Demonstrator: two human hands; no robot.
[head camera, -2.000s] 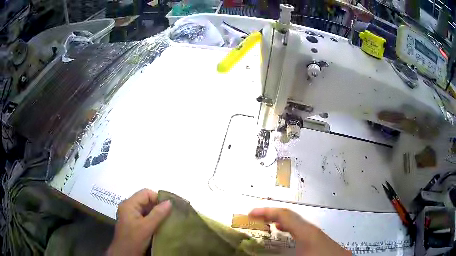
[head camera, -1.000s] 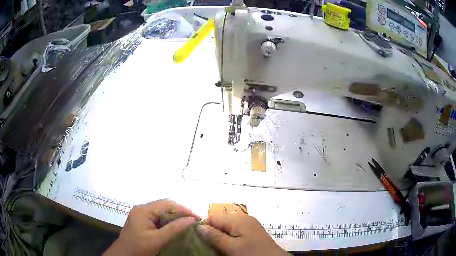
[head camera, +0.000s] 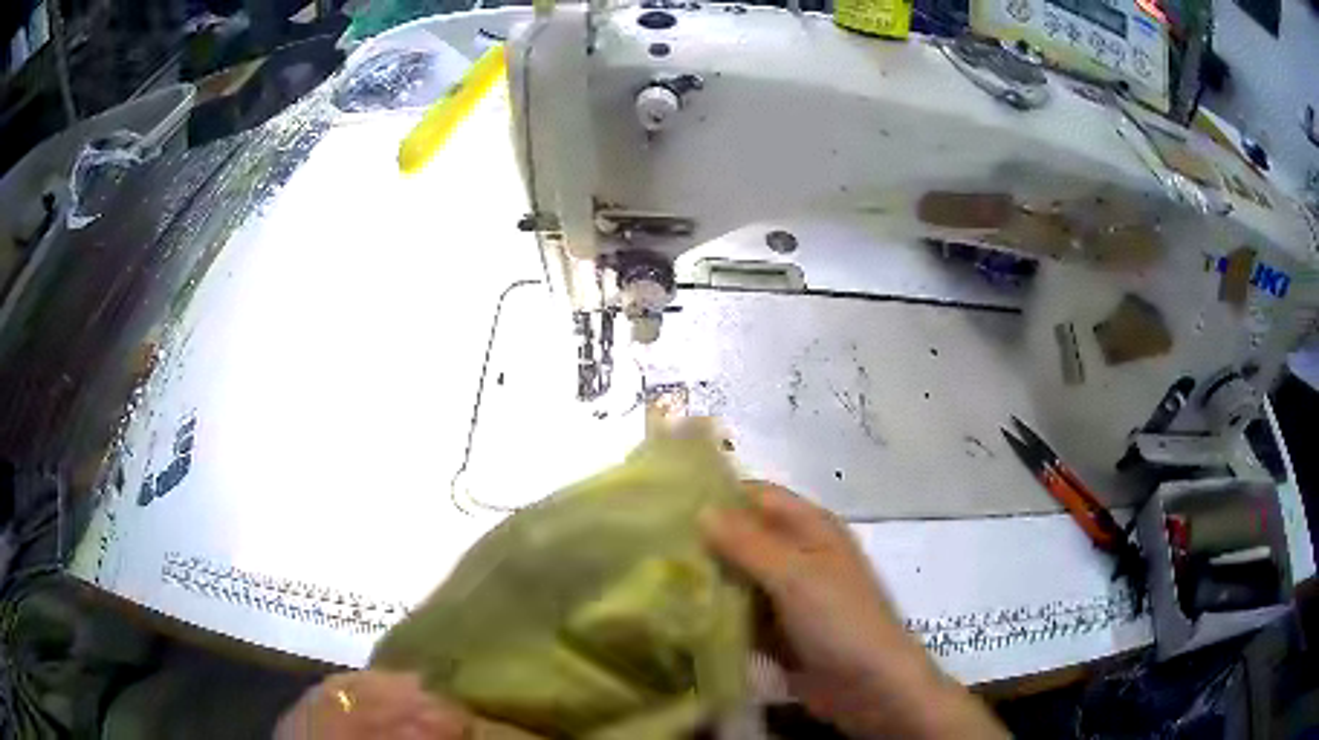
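An olive-green cloth piece (head camera: 564, 593), bunched and blurred, is held over the front of the machine bed, its upper tip just below and right of the presser foot (head camera: 595, 354). My right hand (head camera: 825, 607) grips its right side. My left hand (head camera: 376, 708), partly cut off by the bottom edge, is at its lower left corner; its fingertips are hidden by the cloth. The white sewing machine head (head camera: 781, 138) stands behind, with a white tension knob (head camera: 645, 289) beside the needle area. No cloth is under the foot.
Orange-handled snips (head camera: 1068, 489) lie at the right, beside a tray (head camera: 1222, 614) with spools. A yellow bar (head camera: 453, 109) is left of the head. A printed ruler (head camera: 1013, 625) runs along the front edge. A control panel (head camera: 1085, 36) is at top right. Plastic-covered material (head camera: 217, 217) lies at left.
The cloth has come up from the table's front edge onto the bed, spread between my hands, which have moved apart. The view has shifted, so the machine appears farther left and higher.
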